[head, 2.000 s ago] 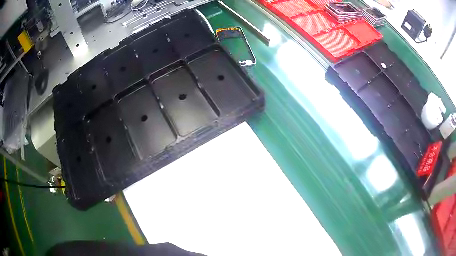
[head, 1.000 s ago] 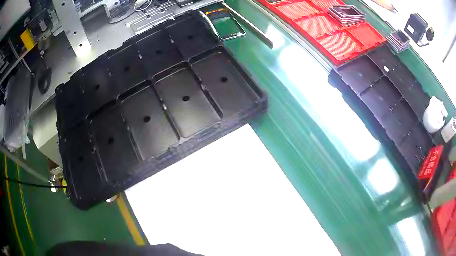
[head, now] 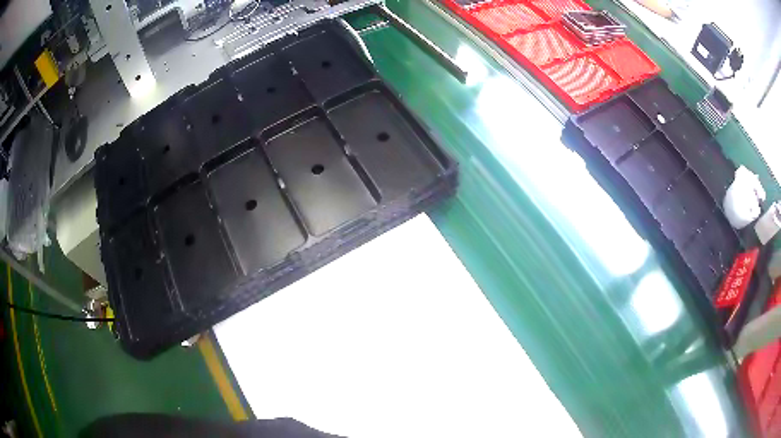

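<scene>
Neither of my hands is in the picture. The large black blister tray (head: 250, 205) lies tilted at left centre; the pockets I can see are empty, with a dark dot in the middle of most. The white bench mat (head: 402, 342) lies in front of it, its upper left part under or against the tray. At the top, part of a thin phone frame (head: 368, 26) shows on the green belt (head: 505, 231) behind the tray's far corner.
Across the belt are a red tray (head: 561, 51) with stacked frames (head: 593, 27), a dark tray (head: 676, 184), a red sign (head: 738, 278), a white tub (head: 743, 197) and a black device (head: 716, 50). Machinery stands upper left. A dark shape (head: 214, 426) crosses the bottom edge.
The phone frame has moved up and away along the belt. Across it, a small framed piece has moved down and right beside the dark tray. The view has shifted slightly.
</scene>
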